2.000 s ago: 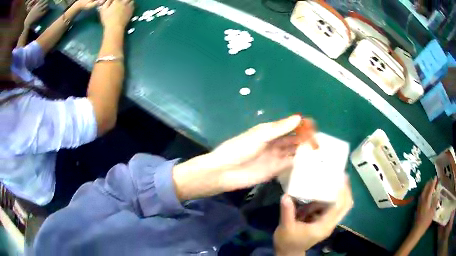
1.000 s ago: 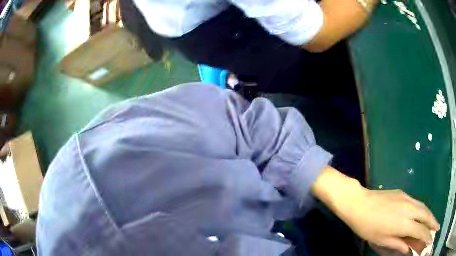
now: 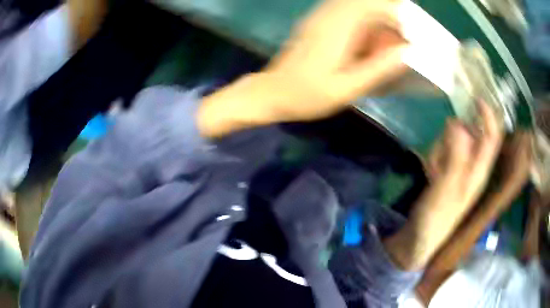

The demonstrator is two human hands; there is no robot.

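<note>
The picture is strongly blurred. My left hand is at the top centre with fingers curled at the near end of a bright white housing, held over the green bench. My right hand is at the right, palm side showing and fingers apart. Its fingertips are at the lower end of a second cream housing; I cannot tell whether they touch it. No strap can be made out on either housing.
The green bench curves across the top, with a pale strip along it. Blurred white pieces lie beside the second housing. Another person's forearm is close to my right arm; another person sits at upper left.
Since one second ago the view has swung back towards the bench. My right hand has come into view, and my left hand now shows with a white housing. Both hands were together on a housing two seconds ago.
</note>
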